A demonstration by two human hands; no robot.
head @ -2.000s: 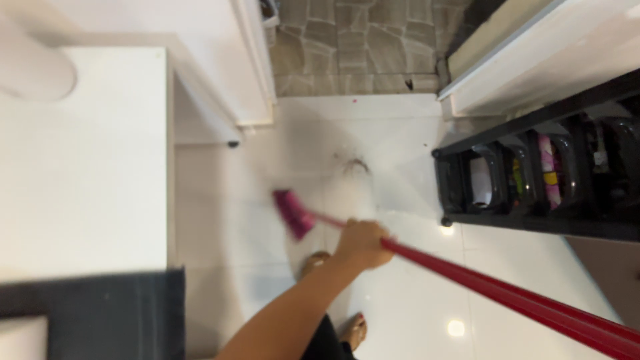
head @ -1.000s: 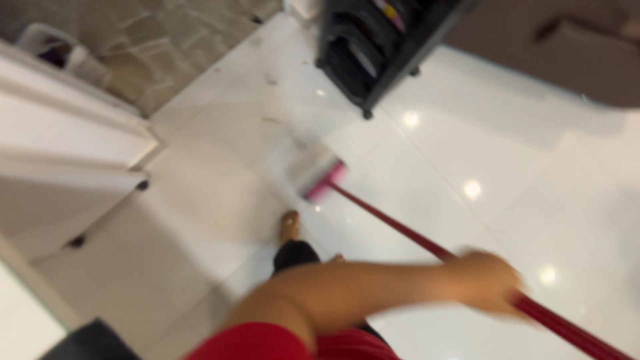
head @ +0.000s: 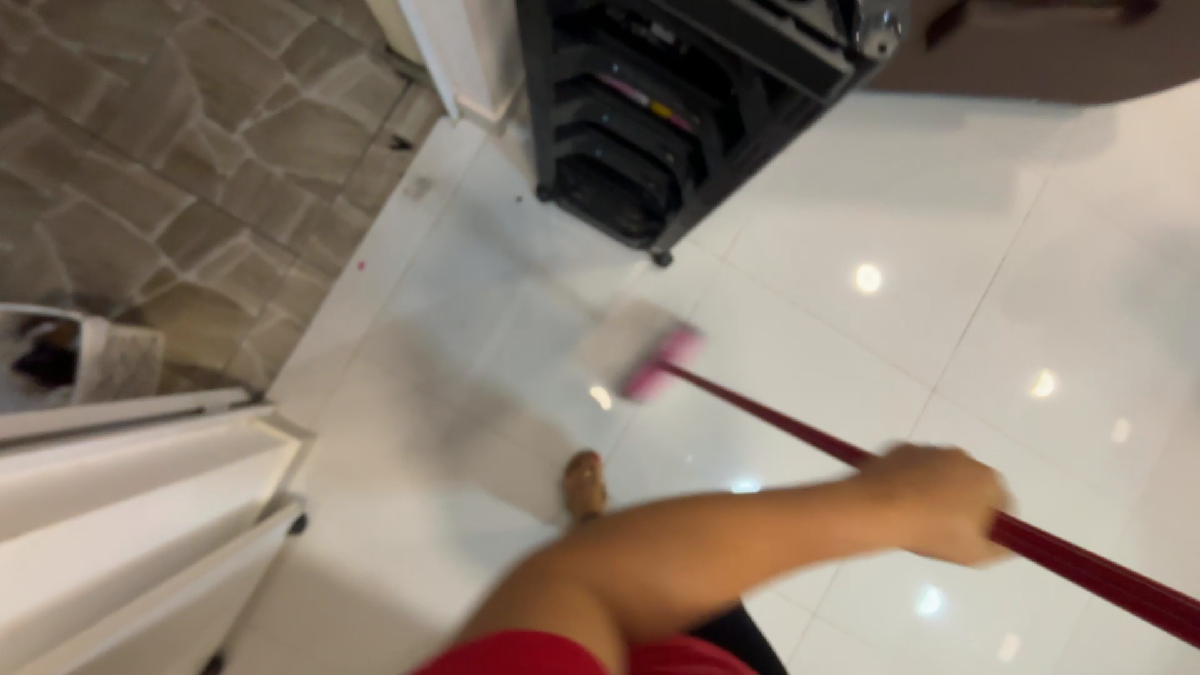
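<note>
My left hand (head: pixel 937 502) is closed around the red handle (head: pixel 1092 562) of a broom, my forearm reaching across from the lower middle. The handle slants down to the pink broom head (head: pixel 661 364), which rests on or just over the glossy white floor tiles. Pale bristles, blurred by motion, fan out to the left of the head. The handle's upper end leaves the view at the right edge. My right hand is out of view. A little below the broom head is one of my feet (head: pixel 586 483).
A black wheeled rack (head: pixel 619 202) stands above the broom head. Brown stone-patterned flooring (head: pixel 187 141) lies beyond a pale threshold, with a white container (head: pixel 117 361) on it. White furniture on casters (head: pixel 150 562) is at lower left, a brown piece of furniture (head: pixel 1041 52) at upper right.
The broom head has moved from near the white furniture toward the black rack, my left hand staying closed on the handle. The view has turned strongly.
</note>
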